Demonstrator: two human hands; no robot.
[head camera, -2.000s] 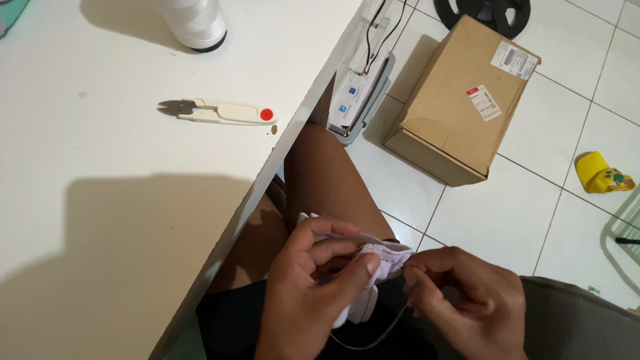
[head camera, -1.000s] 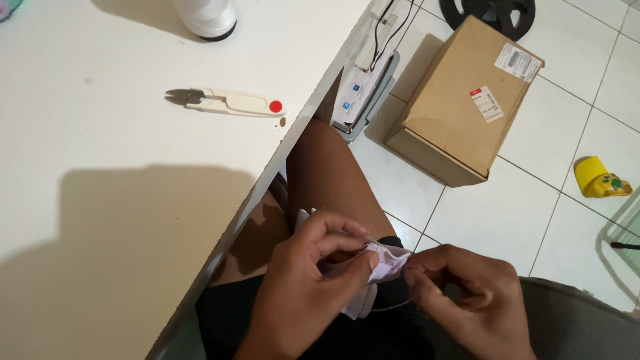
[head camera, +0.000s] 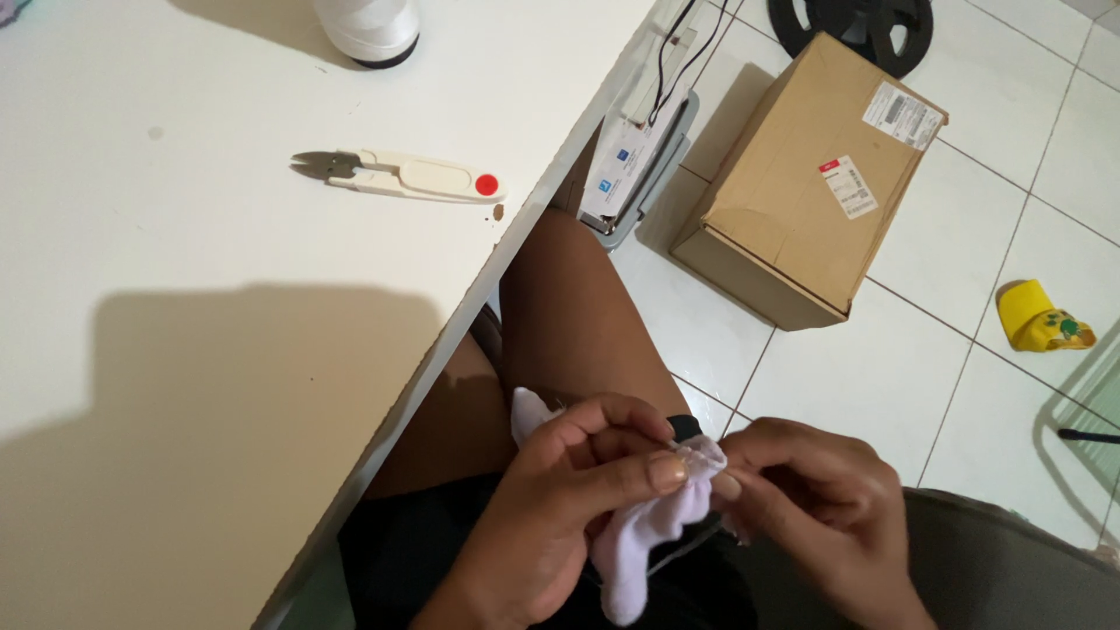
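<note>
Above the lap, my left hand (head camera: 569, 499) pinches a small pale lilac fabric piece (head camera: 643, 534) between thumb and fingers. Its gathered edge points toward my right hand (head camera: 814, 499), whose thumb and forefinger are closed on that edge. Whether a needle is between those fingertips cannot be seen. A thin light thread (head camera: 682, 553) loops below the fabric. Another pale end of fabric shows behind my left hand. Thread snips (head camera: 420, 178) with a cream handle and a red dot lie on the white table (head camera: 219, 236), blades pointing left.
A white thread cone (head camera: 372, 31) stands at the table's far side. On the tiled floor are a cardboard box (head camera: 805, 192), a black wheel-like base (head camera: 875, 26), a yellow cap (head camera: 1041, 317) and a grey-edged case with cables (head camera: 634, 157). The table edge runs diagonally beside my legs.
The fabric has turned in my left hand, so a longer part now hangs down below the fingers. Both hands stay close together above the lap.
</note>
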